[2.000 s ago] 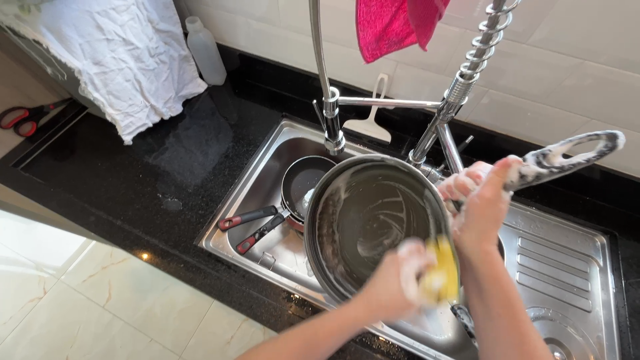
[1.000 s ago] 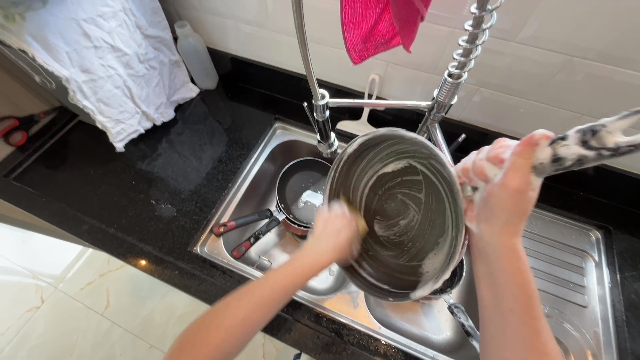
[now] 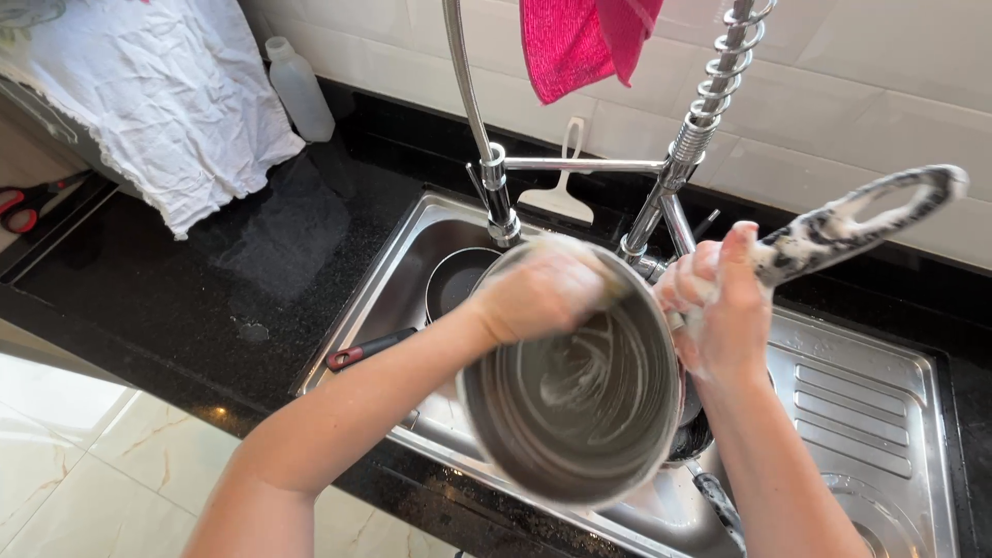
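Observation:
Tilted above the sink, a deep metal pan (image 3: 577, 395) shows streaks of suds inside. My right hand (image 3: 717, 298) grips its soapy dark handle (image 3: 852, 225) close to the rim. At the pan's upper inner wall is my left hand (image 3: 546, 291), blurred and foamy, holding a yellowish sponge (image 3: 612, 283) that is mostly hidden by the fingers. In the left basin of the steel sink (image 3: 360, 310) rests a dark frying pan (image 3: 457, 283), partly behind my left forearm. Another pan's foamy handle (image 3: 719, 500) shows beneath my right forearm.
A chrome spring faucet (image 3: 670, 178) rises behind the sink. A white squeegee (image 3: 559, 201) leans near the wall, under a hanging pink cloth (image 3: 581, 46). On the black counter are a plastic bottle (image 3: 302, 93), a white cloth (image 3: 170, 101) and red-handled scissors (image 3: 19, 213).
My left hand has moved up along the inside of the pan, from its left side to the upper rim. The pan has changed its tilt, and my right hand has kept hold of its handle.

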